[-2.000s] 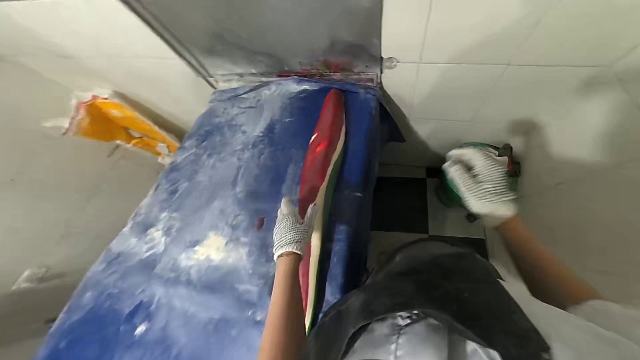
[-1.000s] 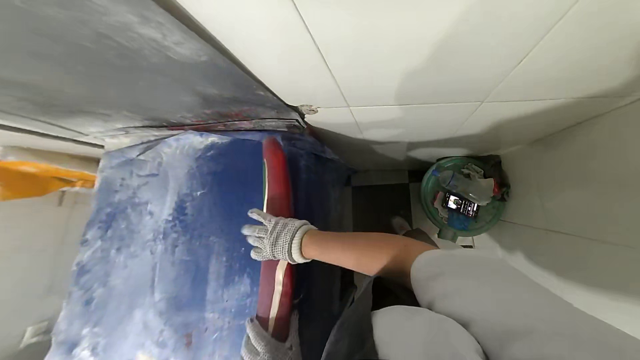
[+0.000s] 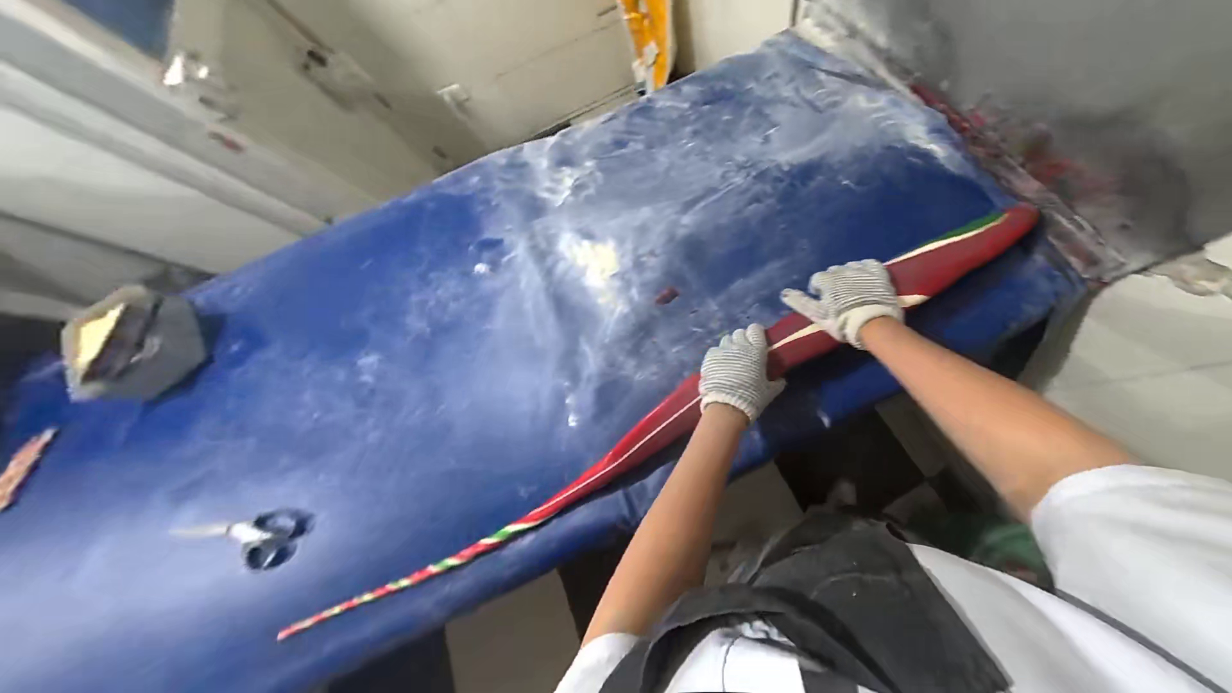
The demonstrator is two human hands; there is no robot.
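Observation:
A long red roll with cream and green stripes [image 3: 656, 424], apparently pulled candy, lies along the near edge of a table with a blue cover [image 3: 404, 318]. It is thick at the right and tapers to a thin striped rope at the lower left. Around its middle, my gloved left hand [image 3: 739, 373] is closed on it. Farther right, my gloved right hand [image 3: 849, 300] rests over the thick part, thumb spread to the left. Scissors with dark handles [image 3: 258, 535] lie on the cover at the lower left.
A grey faceted object [image 3: 135, 344] sits at the table's far left, with a reddish flat piece [image 3: 24, 469] below it. A small dark red bit [image 3: 666, 295] lies mid-table. A grey panel [image 3: 1088, 125] borders the right end; something orange [image 3: 648, 38] is beyond the far edge.
The view has swung left along the table, showing the scissors and thin rope. My right hand, off the roll two seconds ago and above a green bin, is now on the roll.

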